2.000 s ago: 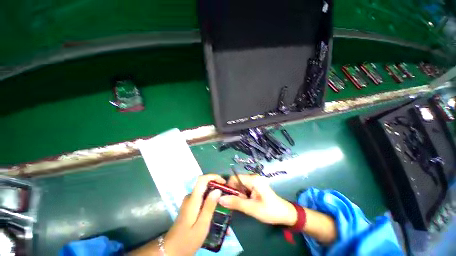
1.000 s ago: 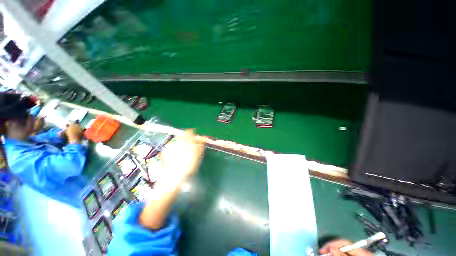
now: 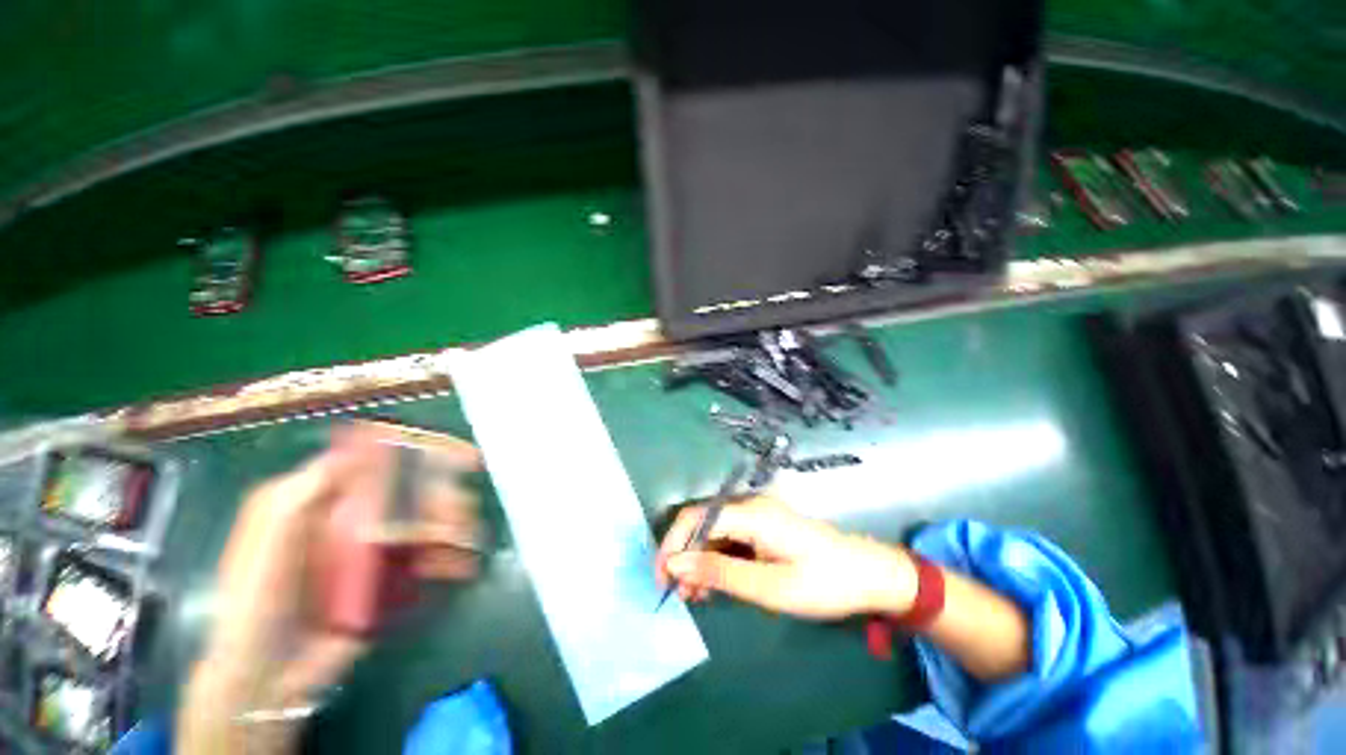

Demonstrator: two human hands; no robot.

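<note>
My left hand (image 3: 273, 590), blurred, is left of the paper and holds a red-edged phone body (image 3: 369, 538) above the bench. The side of the phone facing me is too blurred to read. My right hand (image 3: 782, 561) holds thin tweezers (image 3: 713, 516) near the right side of the pale paper sheet (image 3: 568, 509). The tweezers' dark tip points down toward the sheet. A loose heap of black small parts (image 3: 782, 376) lies on the bench beyond my right hand.
A large black tray (image 3: 827, 192) lies over the belt edge. Phone bodies lie on the belt (image 3: 502, 266) at left (image 3: 372, 241) and right. A clear blister tray (image 3: 140, 568) with phones is far left. A second black tray (image 3: 1269, 443) is at right.
The view has swung back right. My left hand, earlier over the blister tray, now holds a phone body left of the paper. My right hand is now fully visible with the tweezers.
</note>
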